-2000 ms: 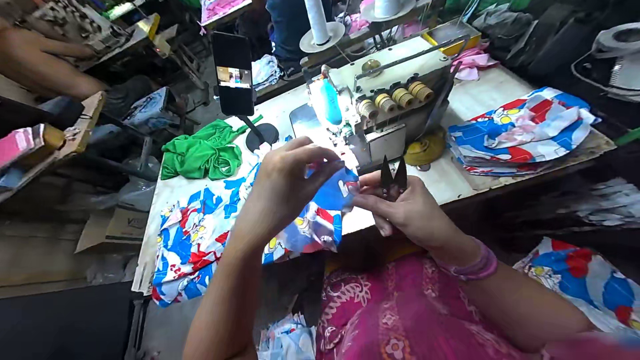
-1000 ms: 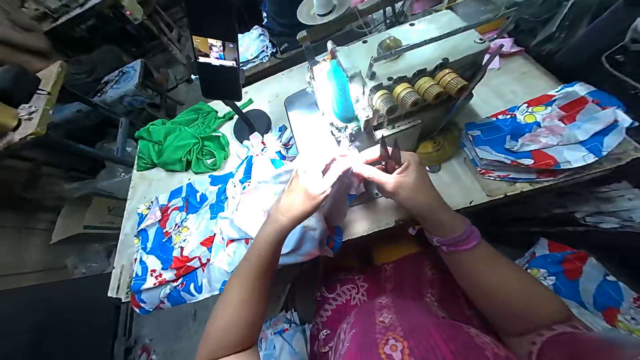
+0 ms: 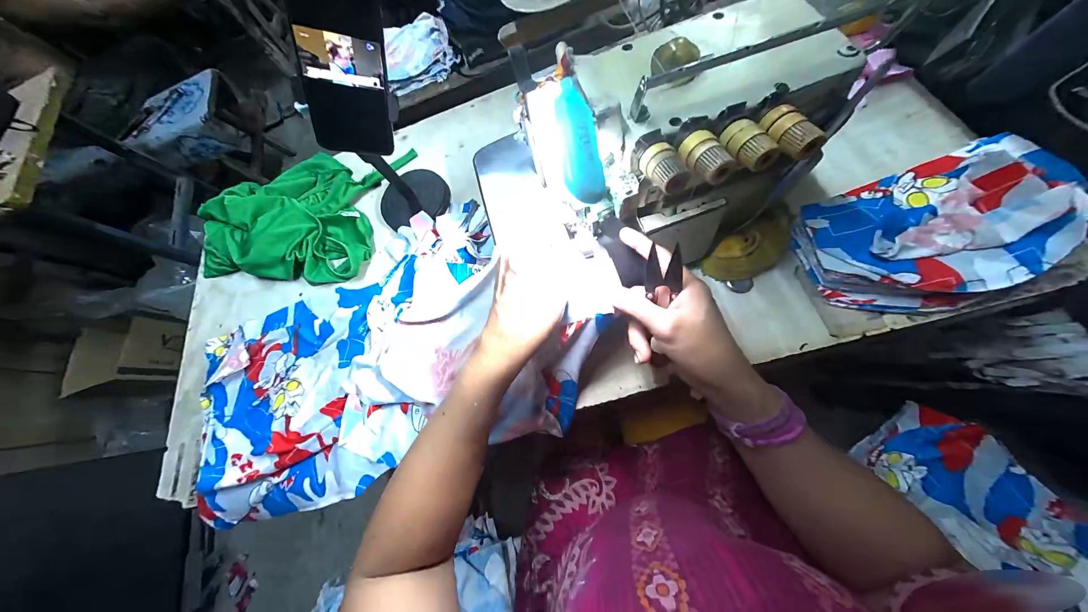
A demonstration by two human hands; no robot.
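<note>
My left hand (image 3: 529, 302) lies on the printed fabric (image 3: 425, 353) beside the needle area of the sewing machine (image 3: 722, 76); bright glare hides its fingertips. My right hand (image 3: 676, 314) holds small black thread snips (image 3: 663, 272), blades pointing up and apart, and its fingers touch the cloth edge right of the needle area. The fabric's pale reverse side shows near my left forearm, while its blue, red and white print spreads over the table's left part. A turquoise part (image 3: 580, 140) stands over the needle area, with several tan tension dials (image 3: 705, 157) to its right.
A green garment (image 3: 293, 217) lies on the table at the left, near a phone (image 3: 344, 76) on a round black stand (image 3: 415, 197). A stack of printed fabric pieces (image 3: 943, 225) sits at the right. More printed cloth (image 3: 977, 484) is at lower right; a cardboard box (image 3: 127, 353) stands lower left.
Two seconds ago both hands held the fabric up in front of the machine; now they are at its needle area. The cloth's pale side has come into sight. The view has moved closer.
</note>
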